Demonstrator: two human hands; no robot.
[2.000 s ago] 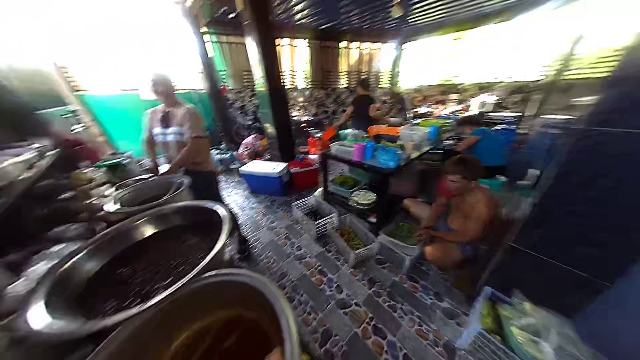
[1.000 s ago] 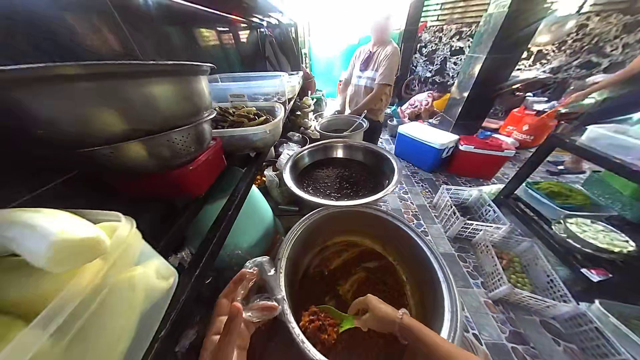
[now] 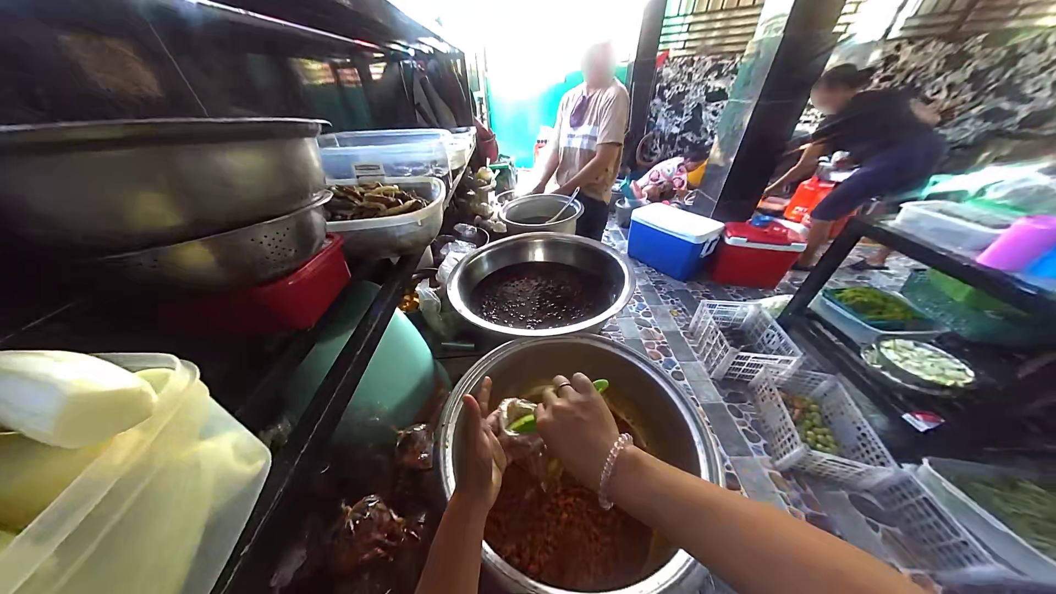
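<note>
My left hand (image 3: pixel 481 450) holds a small clear plastic bag (image 3: pixel 518 417) by its mouth, over the left part of a large metal pot (image 3: pixel 709 445). My right hand (image 3: pixel 577 425), with a beaded bracelet at the wrist, grips a green spoon (image 3: pixel 525 423) whose front end is at the bag's opening. Below both hands, reddish-brown chunky food (image 3: pixel 561 524) lies in the pot. Just beyond stands a wide steel basin (image 3: pixel 624 285) of dark liquid. Filled, tied plastic bags (image 3: pixel 371 528) lie to the left of the pot, in shadow.
A shelf edge (image 3: pixel 330 396) with a plastic tub (image 3: pixel 223 462) and metal basins (image 3: pixel 206 181) runs along the left. White crates (image 3: pixel 817 421) and a low black rack (image 3: pixel 833 268) are on the right. A person (image 3: pixel 590 136) stands behind a farther pot (image 3: pixel 540 213); another person (image 3: pixel 874 140) bends near coolers (image 3: pixel 672 239).
My right hand has lifted the green spoon from the food to the bag. My left hand and the bag have moved from beside the pot's rim to over the pot.
</note>
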